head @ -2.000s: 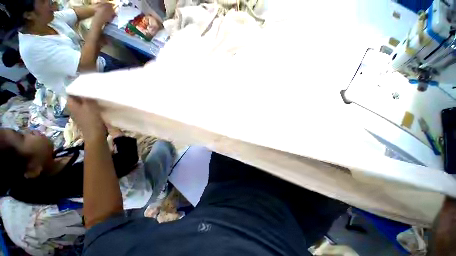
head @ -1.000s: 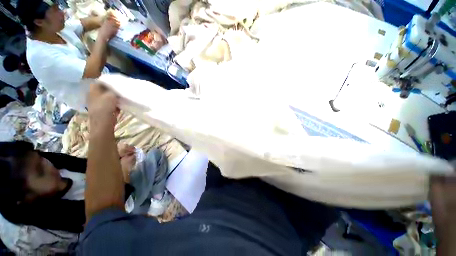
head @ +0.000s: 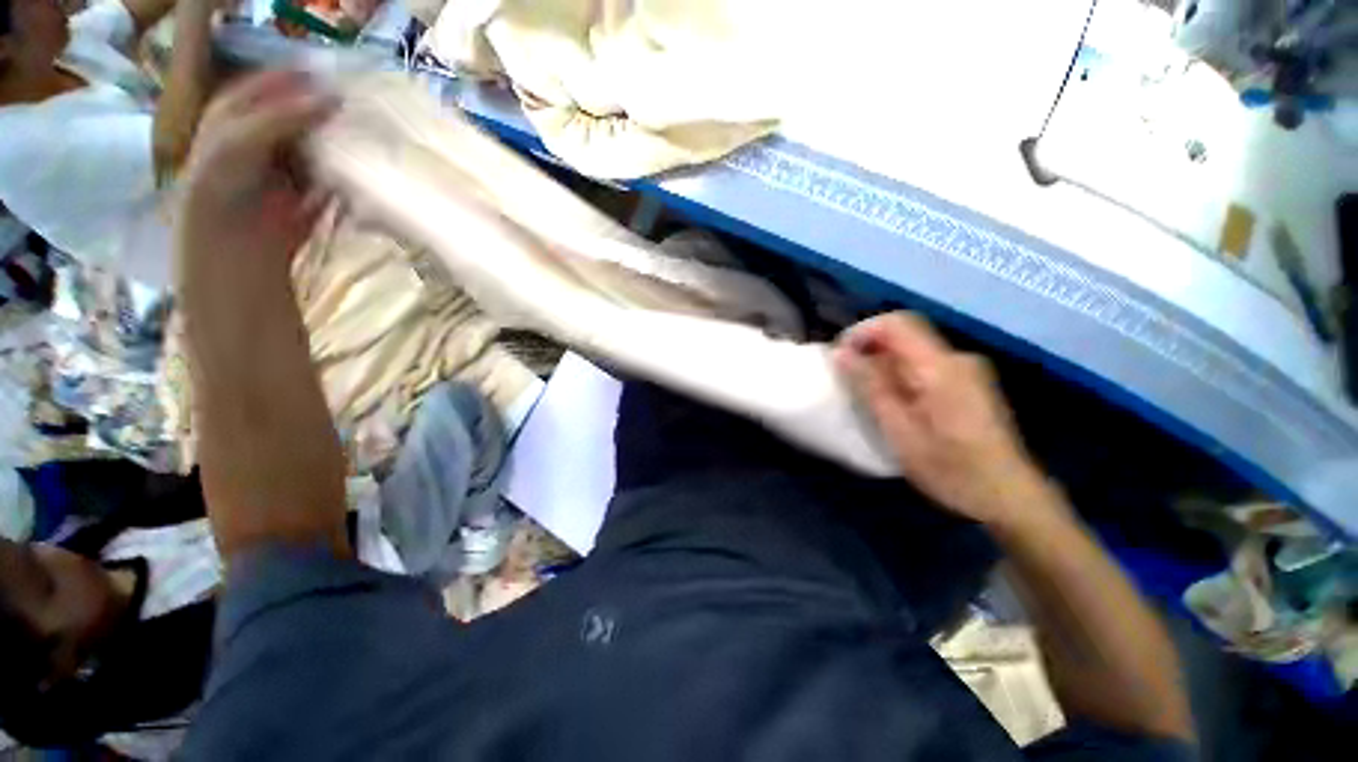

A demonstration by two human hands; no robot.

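Note:
A pale cream fabric panel (head: 641, 331) is stretched between my two hands, above my lap and in front of the table edge. My left hand (head: 265, 142), blurred, is raised at the upper left and grips one end. My right hand (head: 931, 410) pinches the other end near the picture's middle right. The panel is folded along its length and blurred toward my left hand. A heap of cream garment cloth (head: 633, 90) lies on the table's far left part.
The table front edge (head: 953, 246) carries a measuring scale. Part of the sewing machine (head: 1266, 52) shows at the top right, blurred. A black slab like a smartphone (head: 1348, 283) lies at the right edge. Two people sit at the left. Fabric scraps (head: 1266, 581) hang at the lower right.
The panel has come off the table top and is now in front of its edge. My right hand has moved left from the right rim. The table's scale is uncovered.

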